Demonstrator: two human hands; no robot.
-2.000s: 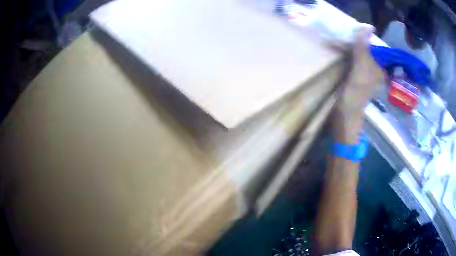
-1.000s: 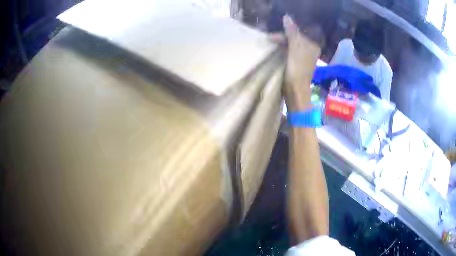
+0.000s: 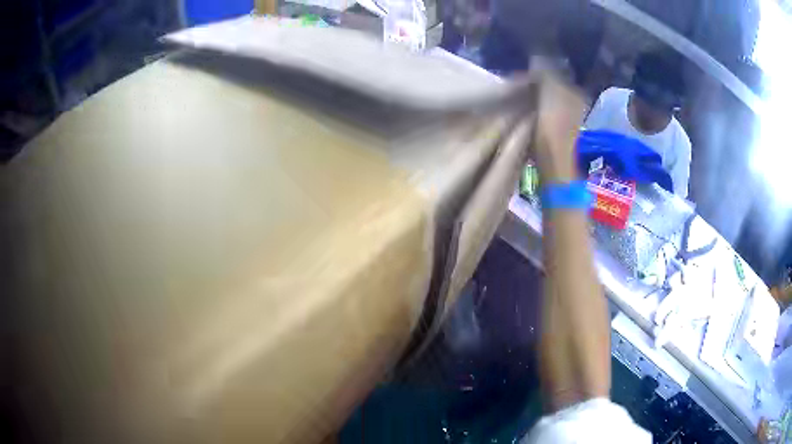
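A large brown carton (image 3: 260,234) fills the left and middle of the view, tilted and blurred. Its top flap (image 3: 347,74) sticks out toward the back. My right hand (image 3: 557,108), bare with a blue wristband, grips the carton's flap edges at the far right corner. The fingers are blurred. My left hand is not in view. The inside of the carton is hidden.
A white raised shelf (image 3: 617,282) runs along the right, with a red box (image 3: 610,199), blue cloth (image 3: 621,156) and white items on it. A person in a white top (image 3: 638,117) is behind it. The green bench (image 3: 391,416) with dark parts lies below.
The carton has tilted, and its top flap now looks narrower. Since the earliest frame my right hand has moved left in view; since the last it has shifted slightly right and down.
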